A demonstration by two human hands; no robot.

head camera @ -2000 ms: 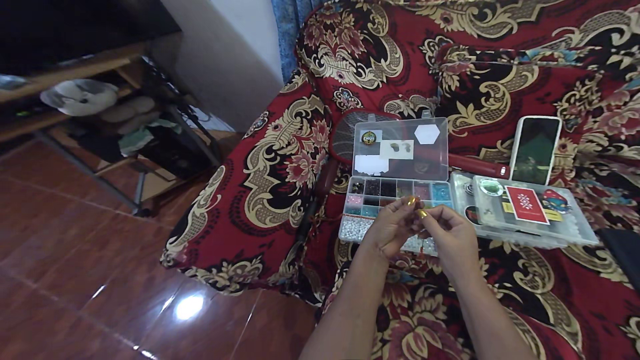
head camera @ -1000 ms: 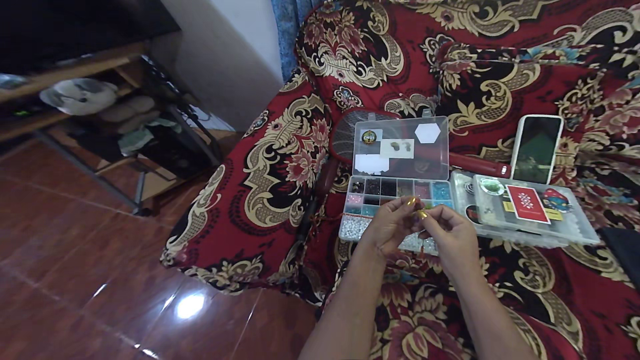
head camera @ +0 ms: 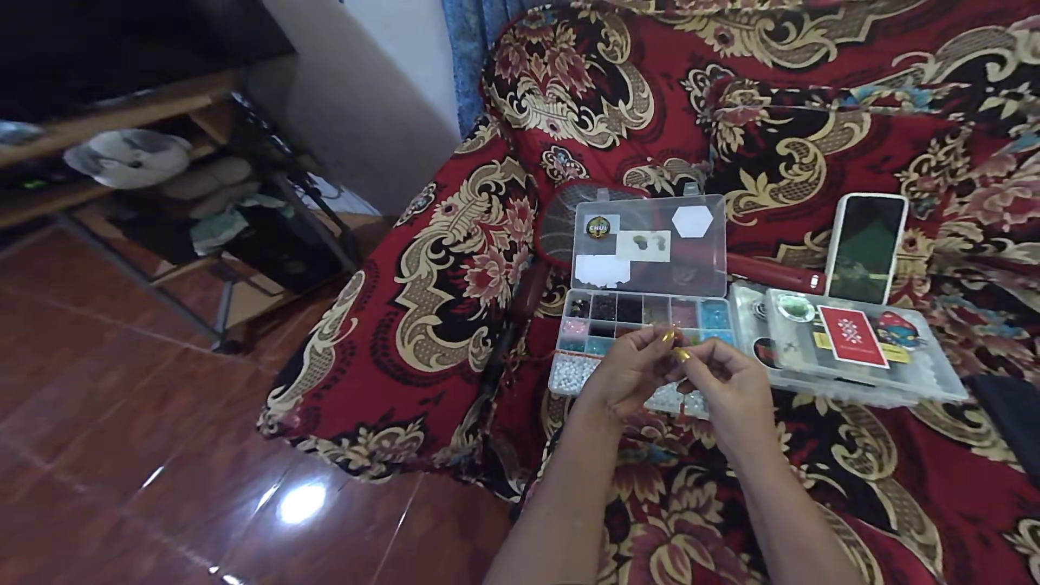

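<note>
My left hand [head camera: 638, 370] and my right hand [head camera: 727, 386] meet at the fingertips over the near edge of an open plastic bead organizer [head camera: 603, 307]. Thumb and fingers of both hands are pinched around a thin red cord [head camera: 540, 356], which trails left across the box; a short red end hangs below the hands. Anything small between the fingertips is too fine to make out. The compartments hold white, turquoise, pink and dark beads, and white beads [head camera: 574, 375] fill the front left one. My hands hide part of the front row. The clear lid [head camera: 650, 272] stands raised behind.
To the right lie closed clear plastic cases [head camera: 926, 370] with a red card [head camera: 852, 335] on top. A smartphone [head camera: 868, 248] leans upright behind them. A red-handled mesh racket [head camera: 776, 272] lies behind the organizer on the patterned sofa [head camera: 455, 301]. A dark flat object [head camera: 1007, 422] is at far right.
</note>
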